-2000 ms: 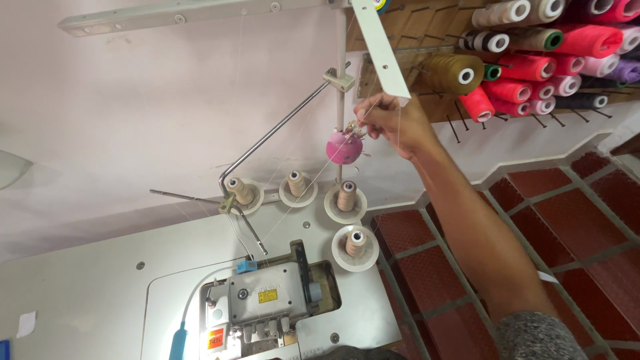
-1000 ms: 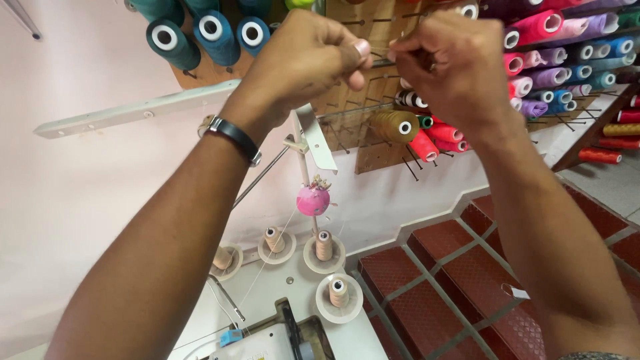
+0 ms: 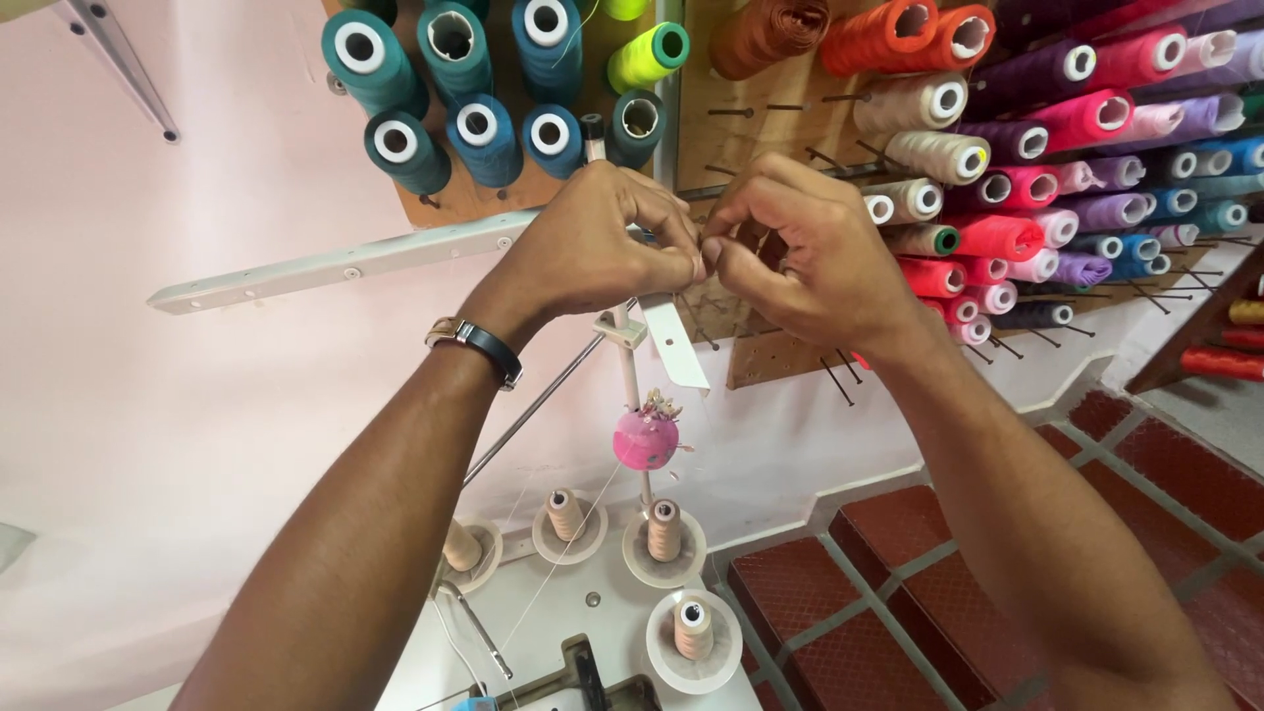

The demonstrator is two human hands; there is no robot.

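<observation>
Both hands are raised at the thread stand, fingertips meeting. My left hand (image 3: 607,242), with a dark wristband, pinches thumb and forefinger; my right hand (image 3: 805,257) pinches just beside it. Whatever lies between the fingertips is too fine to make out. Below them a white metal bracket (image 3: 673,346) hangs near the stand's pole (image 3: 630,370). A pink pincushion (image 3: 647,439) with pins is on that pole. Beige thread cones (image 3: 664,533) stand in white dishes on the machine table (image 3: 592,632). A pale thread runs from near the pincushion down toward the sewing machine (image 3: 583,681).
Teal and blue thread cones (image 3: 484,128) sit on a wooden pegboard behind my left hand. Many red, pink and purple cones (image 3: 997,237) fill the board at right, with bare pegs (image 3: 839,380) jutting out. A metal bar (image 3: 346,262) crosses at left. Red tiled steps (image 3: 820,602) lie at lower right.
Two seconds ago one hand was by the pincushion and the other was out of view. Both hands then rose above it, and their fingertips have now come together. The view has tilted upward.
</observation>
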